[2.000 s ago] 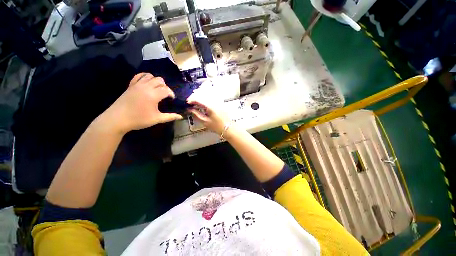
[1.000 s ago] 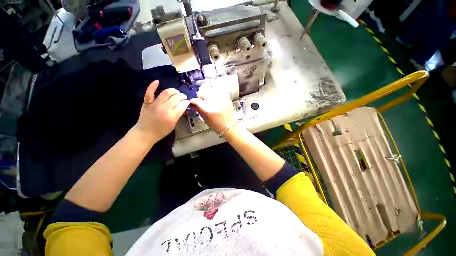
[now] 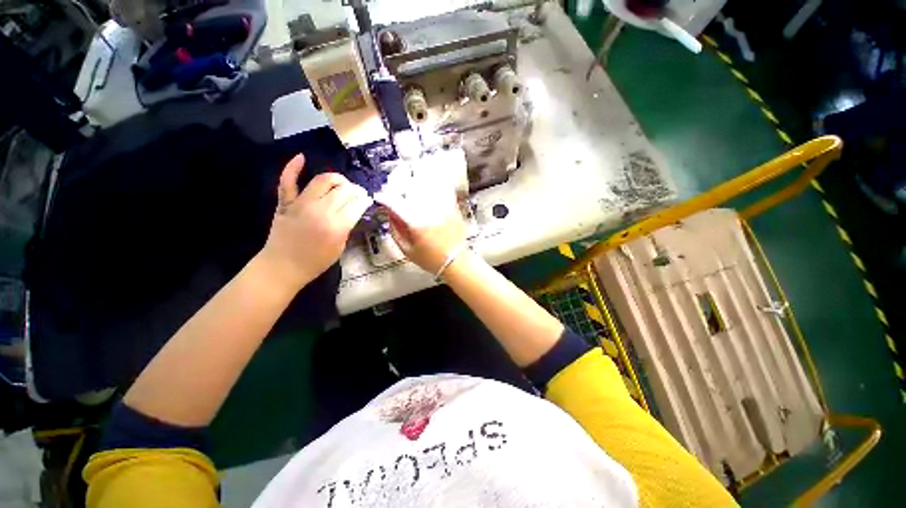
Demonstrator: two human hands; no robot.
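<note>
A dark garment piece (image 3: 169,218) drapes over the surface on the left and runs to the needle area (image 3: 373,157) of an off-white overlock machine (image 3: 343,91). My left hand (image 3: 316,223) grips the cloth edge just in front of the needle area, thumb raised apart from the curled fingers. My right hand (image 3: 427,223) is right beside it, fingertips pinching the same cloth edge; the lamp glare washes out its back. The cloth between the fingertips is mostly hidden by the fingers.
A dark tray (image 3: 204,55) with navy and red items stands at the upper left. The worn table edge (image 3: 636,189) runs to the right of the machine. A trolley with a yellow frame (image 3: 695,203) and beige slatted top (image 3: 710,337) stands at the right, on green floor.
Since two seconds ago my left hand has moved right and closed in beside my right hand at the needle area. In the last second both hands have barely moved; the whole view has shifted slightly.
</note>
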